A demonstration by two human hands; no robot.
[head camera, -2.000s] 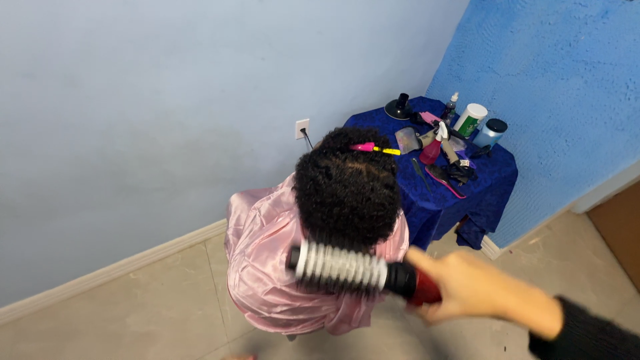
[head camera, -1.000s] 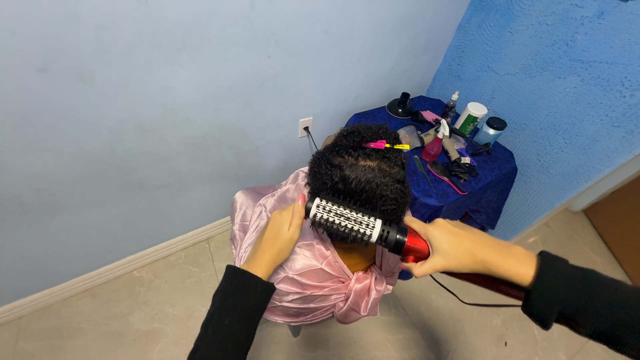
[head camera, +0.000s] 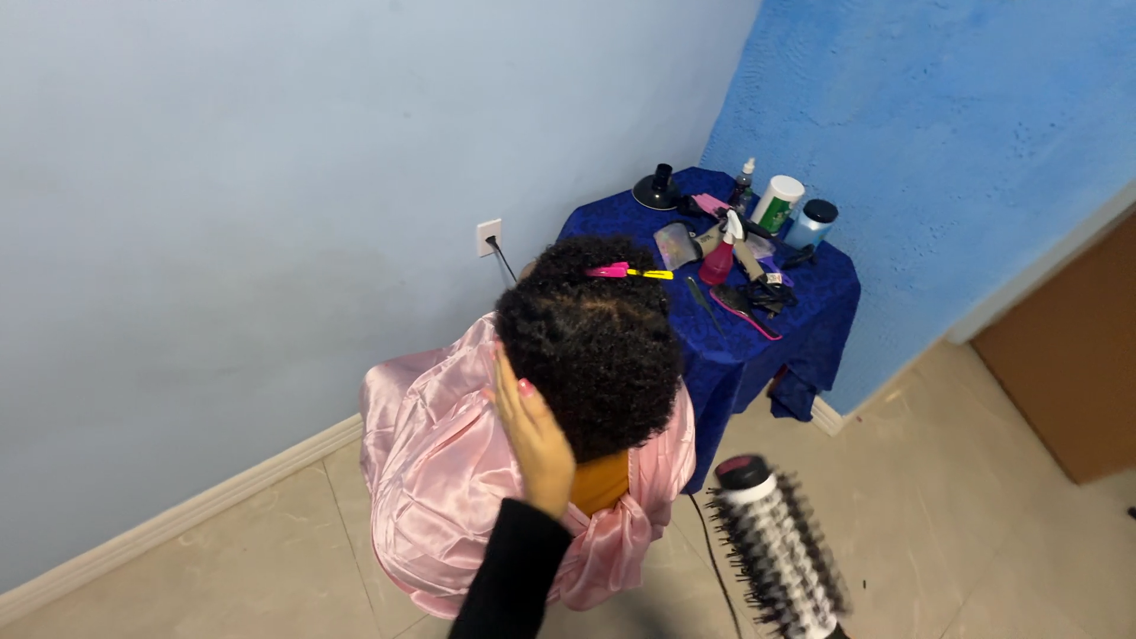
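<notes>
My left hand (head camera: pixel 535 439) lies against the left side of a seated person's short curly dark hair (head camera: pixel 590 355), its fingers extended and nothing held in it. A pink and yellow hair clip (head camera: pixel 628 272) sits near the top of the head. Over the person's shoulders hangs a pink satin cape (head camera: pixel 444 479), knotted at the back above an orange garment (head camera: pixel 600 484). A round hot-air brush (head camera: pixel 781 550) with a white barrel and black bristles, slightly blurred, rises from the bottom edge at right, away from the hair. Its handle and my right hand are outside the view.
A table with a dark blue cloth (head camera: pixel 781 342) stands beyond the person, holding a pink spray bottle (head camera: pixel 721 253), jars, a pink-edged hairbrush (head camera: pixel 745 312) and other tools. A black cord (head camera: pixel 717 559) hangs below it. A wall socket (head camera: pixel 489 238) with a plug is at left.
The round brush was against the lower hair one second ago; it has moved away to the lower right. My right hand has left the view. My left hand has moved from the brush's tip to the hair.
</notes>
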